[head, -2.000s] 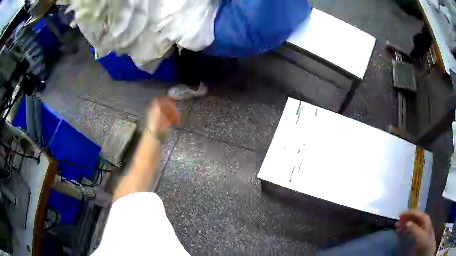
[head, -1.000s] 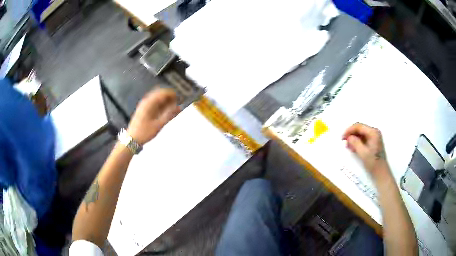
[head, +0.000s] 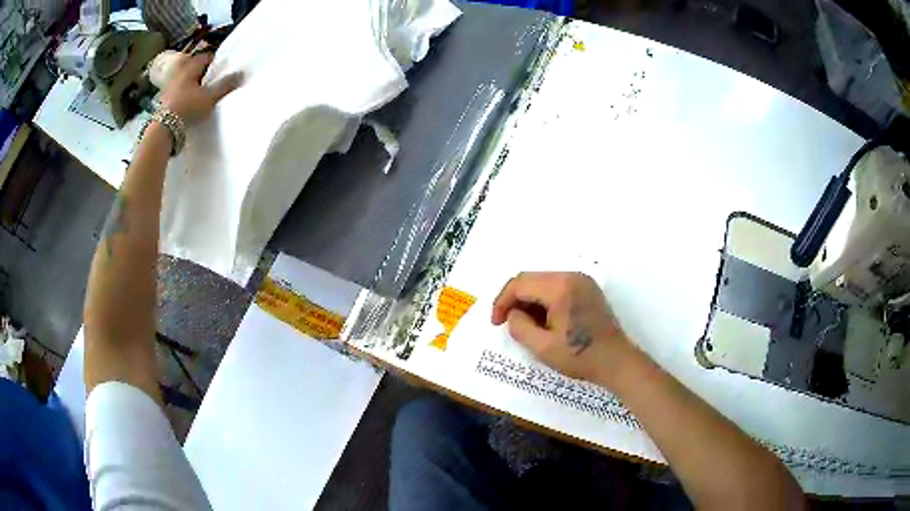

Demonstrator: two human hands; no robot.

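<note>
A thick stack of white cloth panels (head: 289, 110) lies on the grey side surface at the upper left, its near part hanging over the edge. My left hand (head: 192, 88) reaches to its far left edge, thumb and fingers apart, touching the cloth; no firm grip shows. My right hand (head: 559, 317) rests on the white machine tabletop (head: 639, 180) with its fingers curled in, and nothing shows in it. The cream sewing machine head (head: 873, 235) stands at the right, with metal plates (head: 763, 289) set in the tabletop beside it.
A black lamp (head: 823, 222) hangs beside the machine head. A printed ruler (head: 559, 387) runs along the front edge. Yellow tape (head: 454, 311) marks the table's near left corner. A white bench (head: 284, 399) stands below. Another machine (head: 115, 60) is at upper left. A blue-clothed person (head: 35, 449) is at lower left.
The view has turned right, towards the machine table. My left hand has gone from above the white bench to the cloth stack. My right hand stays over the tabletop, fingers curled.
</note>
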